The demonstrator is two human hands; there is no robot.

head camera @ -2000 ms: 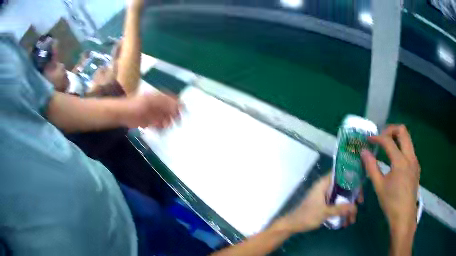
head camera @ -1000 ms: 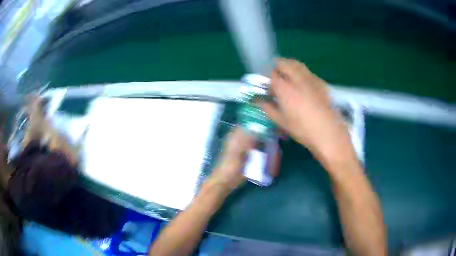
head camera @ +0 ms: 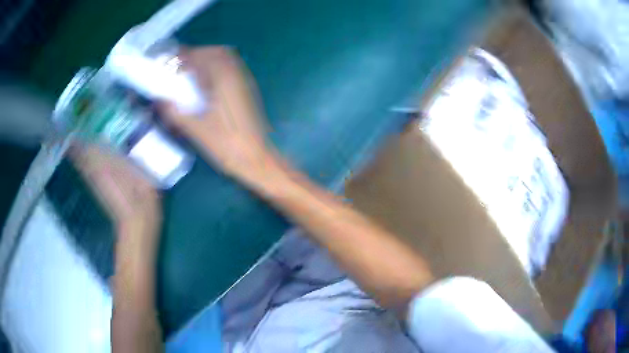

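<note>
My left hand (head camera: 121,179) holds a long device half with a green circuit board (head camera: 110,123) inside and a pale end toward me, over the green bench. My right hand (head camera: 224,114) grips a white shell (head camera: 160,77) by its side, just above and beside the board. The picture is blurred, so I cannot tell if the two parts touch. My fingertips are partly hidden behind the parts.
The open brown carton (head camera: 407,196) stands at the bench's right edge with white shells (head camera: 507,158) inside. A white sheet (head camera: 48,276) lies on the bench (head camera: 331,76) at lower left. A white rail (head camera: 27,200) curves along the left side.
The view has swung right, bringing the carton into sight. My right hand now holds a white shell; before, it was at the board. My left hand still holds the unit. The coworkers at left have left the view.
</note>
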